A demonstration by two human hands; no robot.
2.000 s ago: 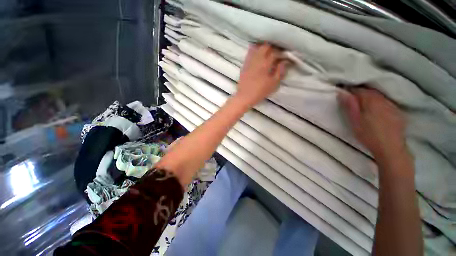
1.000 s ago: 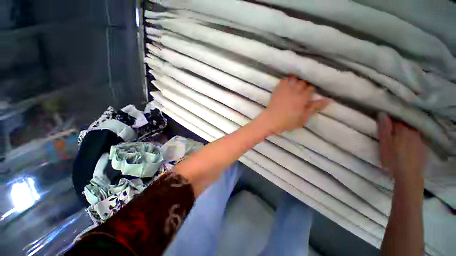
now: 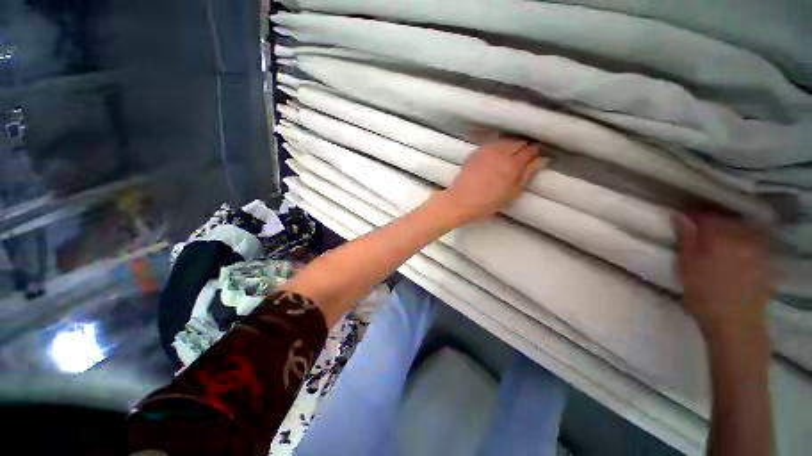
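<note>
A large beige curtain panel (image 3: pixel 570 258) lies in long, narrow, parallel folds from the left end across to the right. The nearer folds are tight. The farther cloth is looser and wavy. My left hand (image 3: pixel 499 178) rests on the folds near the middle, its fingertips tucked at a ridge. My right hand (image 3: pixel 726 258) is blurred and lies on the same line of folds farther right, its fingers at a ridge edge. Whether the fingers pinch cloth is hidden.
A floor heap of black, pale green and dark-floral white curtains (image 3: pixel 254 280) lies left of my legs. A metal rail (image 3: pixel 266 89) runs along the folds' left ends. Clear plastic sheeting (image 3: pixel 89 223) stands at the left. A pale bin (image 3: pixel 445 401) shows between my legs.
Both hands have moved from the loose cloth toward the nearer folds and to the right; over the last second the left hand shifted slightly back left. The cloth under them now forms straighter ridges.
</note>
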